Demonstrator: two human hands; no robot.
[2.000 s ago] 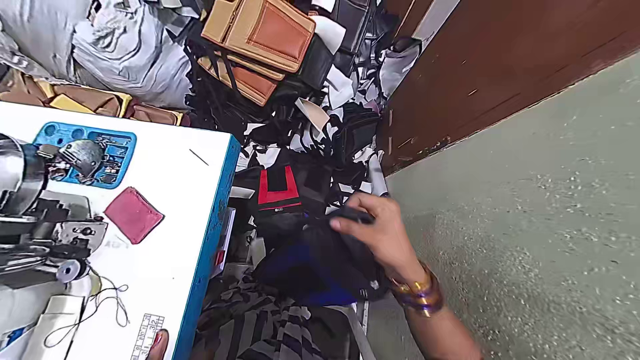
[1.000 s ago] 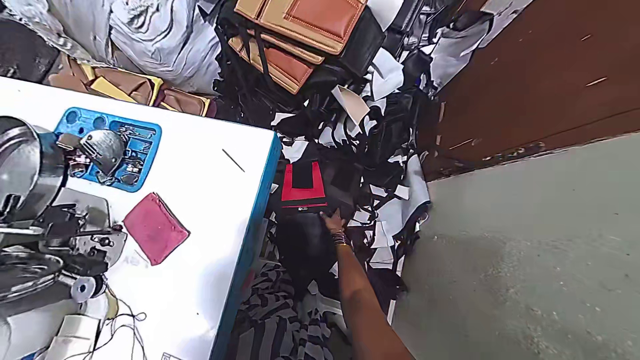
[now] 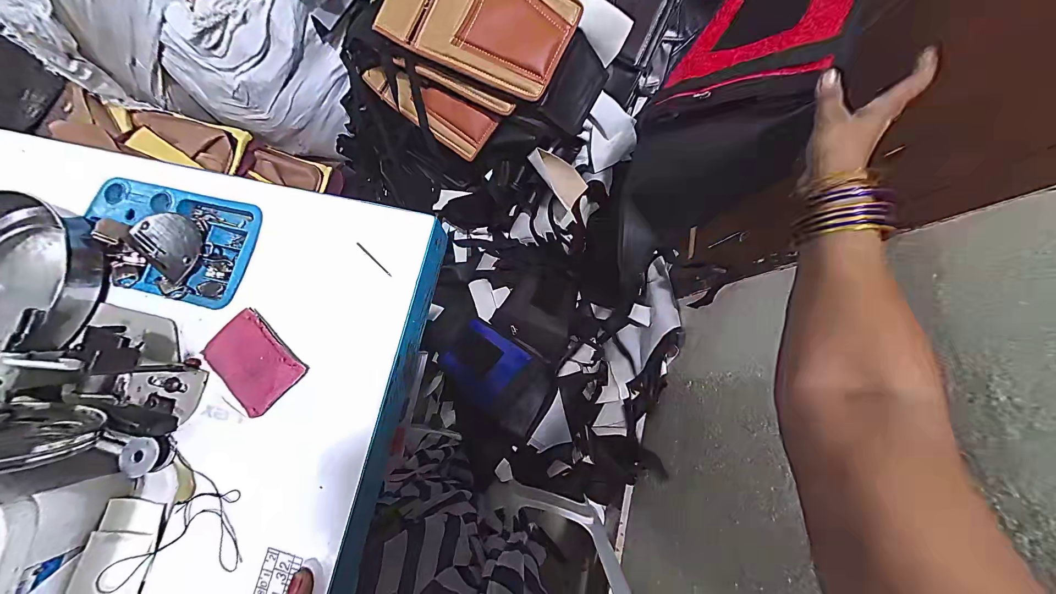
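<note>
My right hand, with bangles at the wrist, is raised at the upper right. Its thumb lies against a black bag piece with a red panel, and its other fingers point up and outward; how firmly it holds the piece is unclear. Of my left hand only a fingertip shows, at the bottom edge of the white table. A black piece with a blue panel lies low among the scraps. A small pink fabric pouch rests on the table beside the sewing machine.
A blue tray of small metal parts sits behind the machine. Loose thread lies on the white table. Tan and brown bags are stacked beyond it, over black and white scraps. A wall bounds the right side.
The black piece with the red panel has gone from the scrap pile beside the table to the upper right, with my right hand at it. A blue-panelled piece now shows on the pile.
</note>
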